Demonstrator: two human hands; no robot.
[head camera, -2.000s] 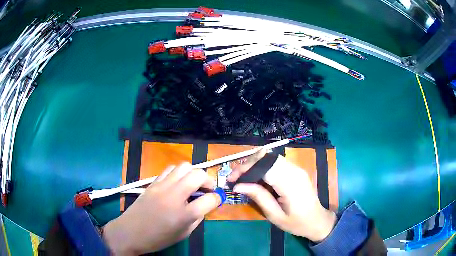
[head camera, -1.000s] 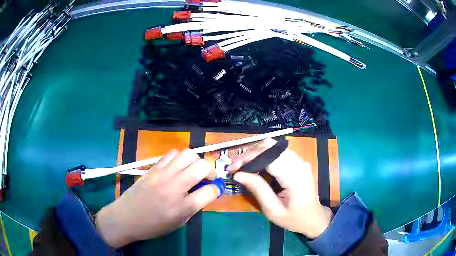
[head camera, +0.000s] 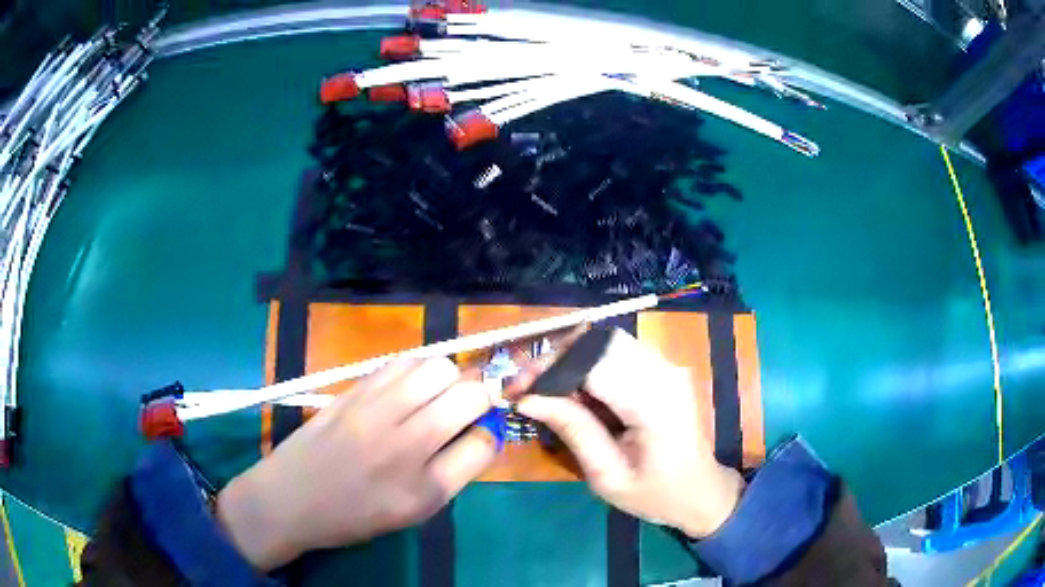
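Observation:
My left hand (head camera: 372, 453) bends over the left part of the orange board (head camera: 364, 325), a blue wrap (head camera: 494, 427) at its fingertips. Its fingers are closed near the metal fixture (head camera: 500, 365); what they pinch is hidden. My right hand (head camera: 642, 441) is at the fixture's right side, with a flat dark tool (head camera: 576, 362) held in its fingers. Thin wire ends (head camera: 521, 428) show between the two hands. A white sleeved cable (head camera: 458, 345) runs slantwise across the board behind my left hand, its red connector (head camera: 162, 419) at the left and coloured wires at the right.
A heap of black housings (head camera: 516, 218) lies behind the board. White harnesses (head camera: 596, 55) with red connectors fan out behind the heap. Another white harness bundle (head camera: 40, 172) lies at the far left. A yellow line (head camera: 976, 287) runs along the right side of the green mat (head camera: 848, 298).
The flat dark tool has shifted left and tilted with my right fingers. Both hands stay at the fixture. The whole view has shifted slightly.

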